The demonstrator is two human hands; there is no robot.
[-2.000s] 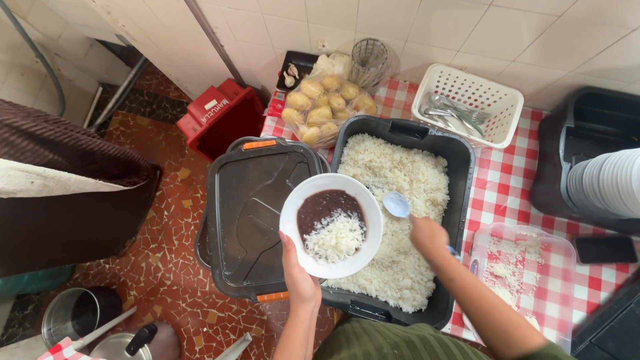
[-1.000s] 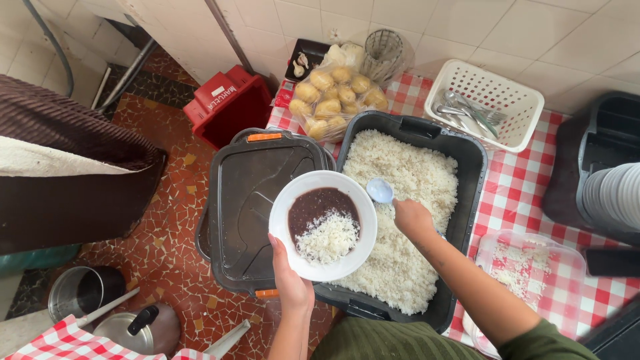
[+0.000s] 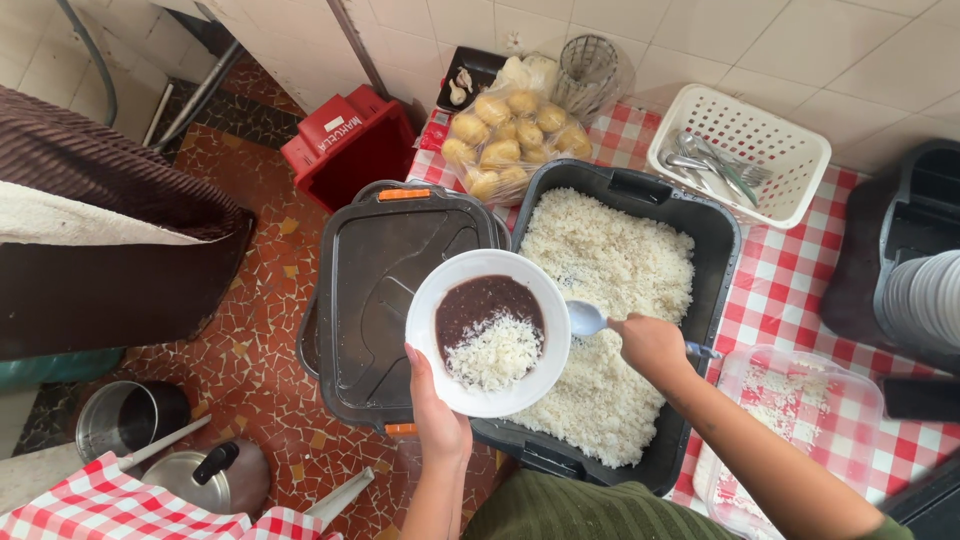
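My left hand [image 3: 437, 420] holds a white bowl [image 3: 551, 382] by its lower left rim. Inside are dark bean stew [image 3: 480, 300] and a heap of white rice [image 3: 496, 351]. A spoon [image 3: 586, 319] with a patterned handle is gripped in my right hand [image 3: 651, 346]; its bowl is beside the white bowl's right rim, over the rice tub. Cooked rice [image 3: 607, 247] fills much of the black plastic tub [image 3: 720, 225]. The white bowl overlaps the tub's left side and the lidded dark container [image 3: 375, 300] next to it.
A bag of potatoes [image 3: 510, 135], a wire basket [image 3: 589, 64] and a white basket of cutlery [image 3: 806, 161] stand behind. Right are a clear container with rice bits [image 3: 855, 405] and stacked plates [image 3: 926, 300]. A red crate [image 3: 337, 135] and pots [image 3: 199, 480] lie left.
The spoon has shifted from over the rice in the tub to beside the bowl's right rim. My left hand still holds the bowl.
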